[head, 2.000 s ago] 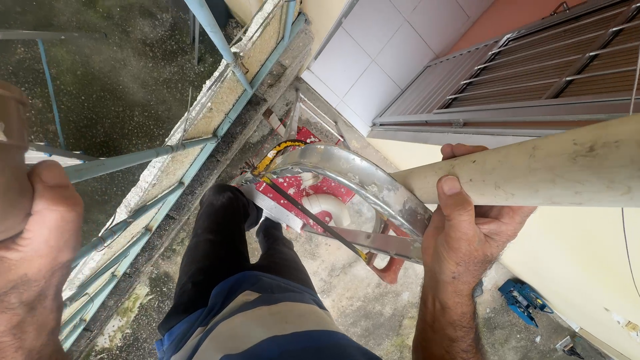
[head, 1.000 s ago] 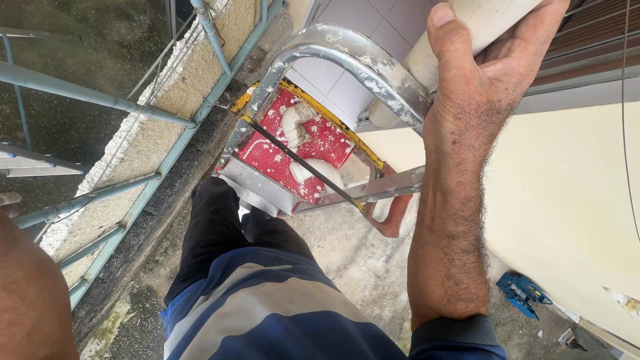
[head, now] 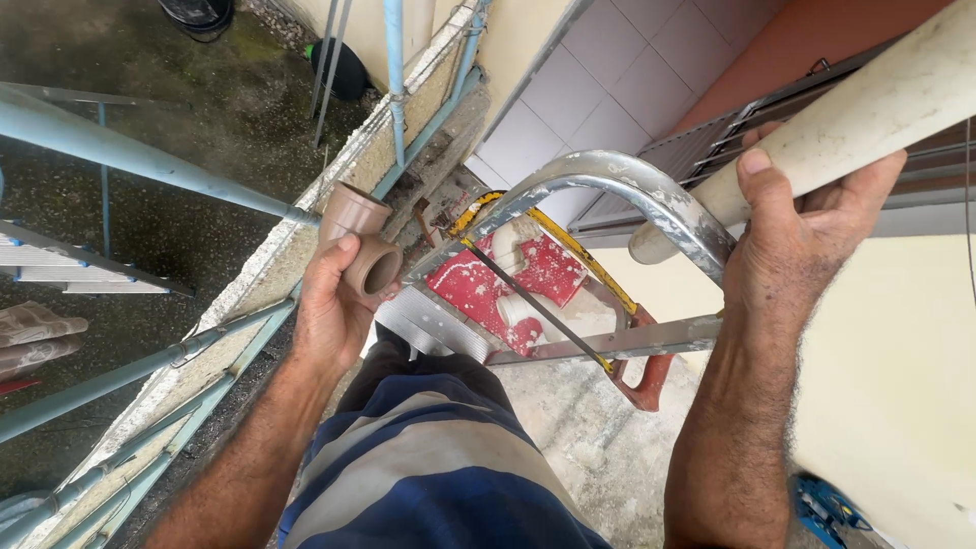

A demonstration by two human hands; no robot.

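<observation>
My left hand (head: 335,305) grips a brown plastic pipe elbow (head: 354,236), one round mouth facing up toward me. On the right, my right hand (head: 801,206) is closed around a long off-white plastic pipe (head: 862,99); its near end lies behind the metal stepladder's curved top rail (head: 610,168). A hacksaw (head: 545,221) with a yellow frame and red handle hangs across that ladder. Below the blade, white pipe fittings (head: 522,309) lie on a red, paint-spattered platform (head: 465,290). The elbow and the pipe are apart.
A low wall with a rough top (head: 259,259) and pale blue metal railing (head: 145,152) runs along the left. Barred metalwork (head: 732,145) stands at upper right beside tiles (head: 595,84). A blue tool (head: 827,511) lies at lower right. Another ladder (head: 84,263) shows far left.
My left hand, at the left edge before, has come toward the middle with the brown elbow now in full view. My right hand still holds the pipe. The view has shifted.
</observation>
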